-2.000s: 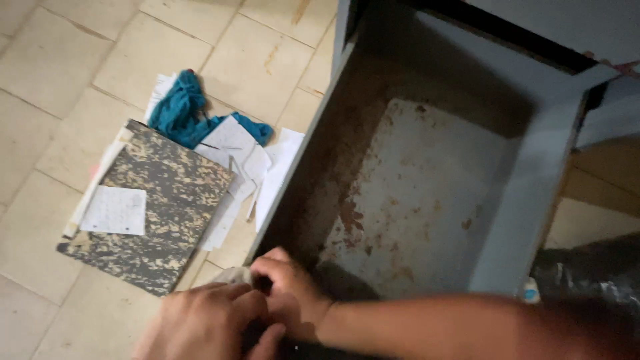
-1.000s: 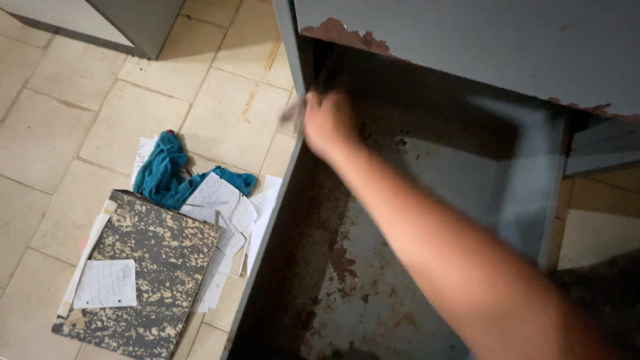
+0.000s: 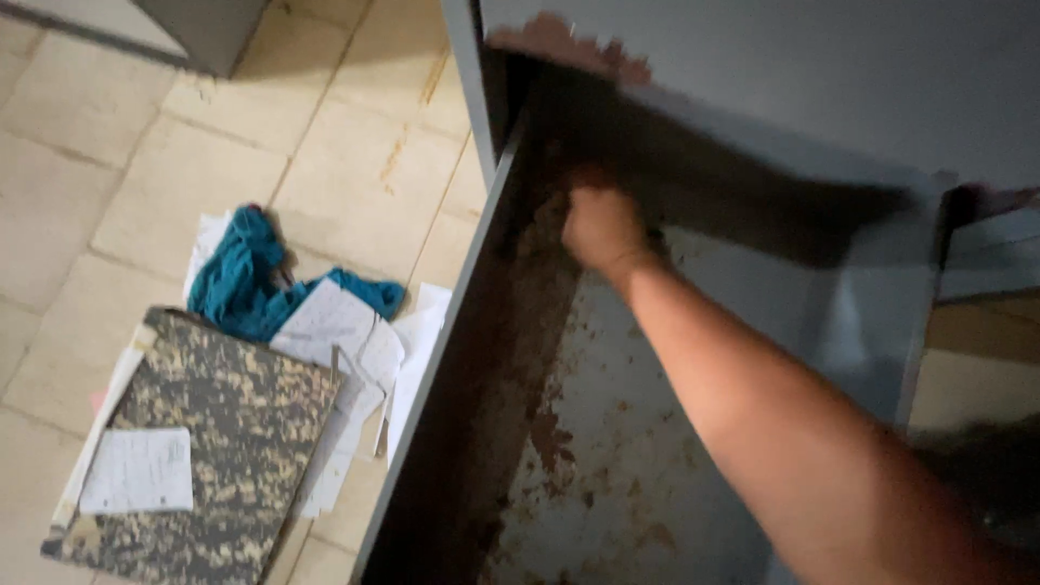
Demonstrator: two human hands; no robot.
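Note:
My right hand reaches into the back left corner of an open grey metal drawer, its fingers curled near the rusty side wall. The fingertips are blurred and in shadow, so whether they hold something cannot be told. Rust and peeling paint mark the drawer's floor and left side. My left hand is out of view.
Left of the drawer, a mottled binder with a written note lies on the tiled floor, beside loose papers and a teal cloth. The grey cabinet front overhangs the drawer's back.
Two seconds ago both hands were together at the drawer's near left edge. The right hand then moved to its far left edge and is now down inside; the left has left the view.

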